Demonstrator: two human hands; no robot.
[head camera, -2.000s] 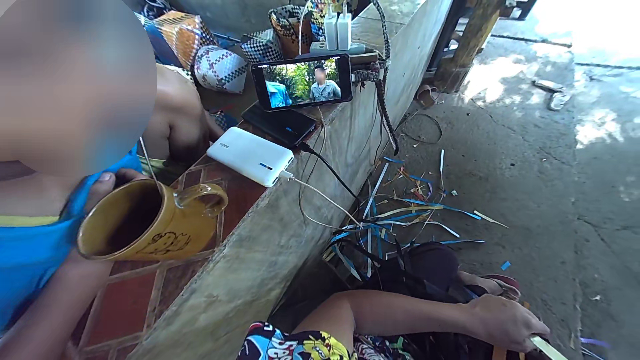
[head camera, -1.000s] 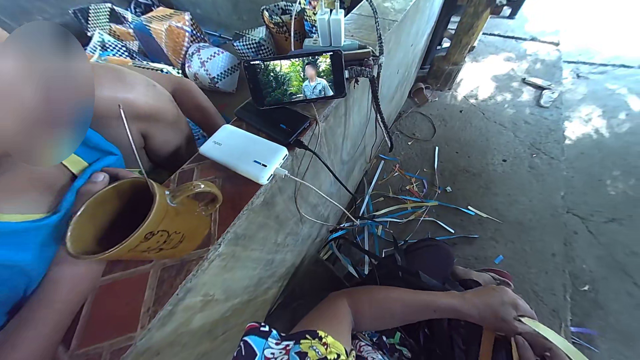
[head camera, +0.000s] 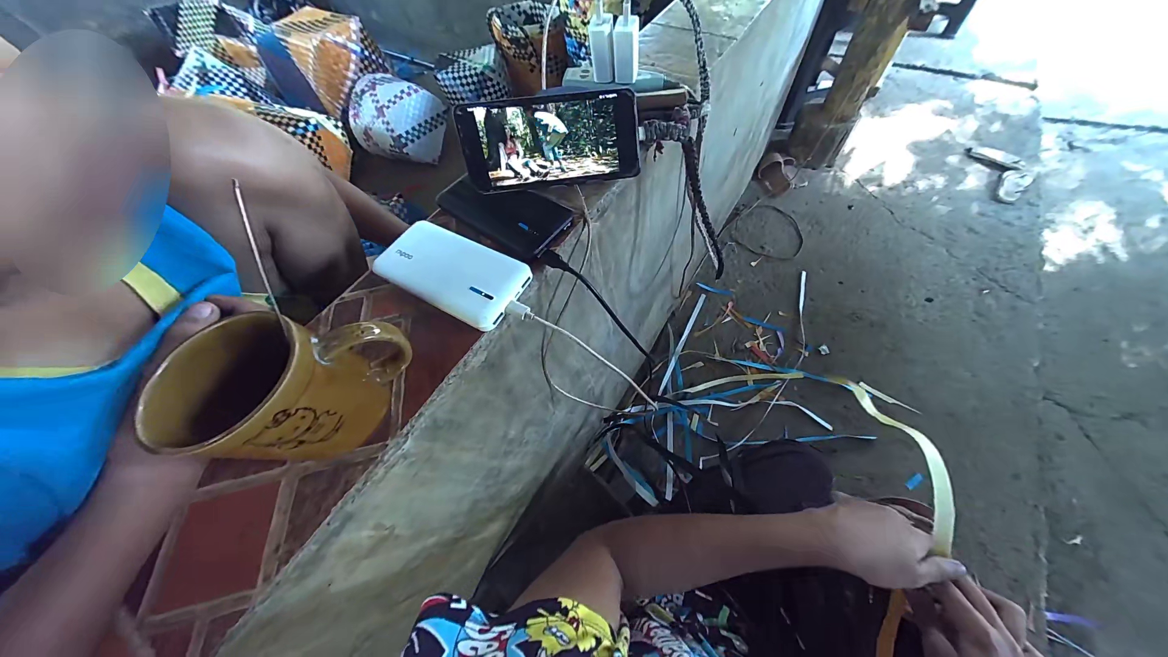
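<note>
At the lower right, my left hand (head camera: 890, 543) has its fingers closed on a pale yellow plastic strip (head camera: 940, 484), which curves up and back toward the scraps on the floor. Touching its fingertips is my right hand (head camera: 976, 616), partly cut off by the bottom edge; what it grips cannot be made out. An orange strip (head camera: 892, 620) hangs between the hands. Over dark cloth on my lap, both hands work close together. At the left, another person's hand holds a brown ceramic mug (head camera: 319, 411) with a thin metal stem standing in it.
A tiled ledge (head camera: 228, 538) with a concrete side bears a white power bank (head camera: 452, 274), a black one (head camera: 506, 217) and a propped phone (head camera: 547, 140). Cables hang over its edge. Woven baskets (head camera: 397, 117) stand behind. Strip scraps (head camera: 730, 383) litter the floor; the person sits close on the left.
The pale yellow strip now arches up and left from my left hand; a second ago it pointed down and right. My hands have come together.
</note>
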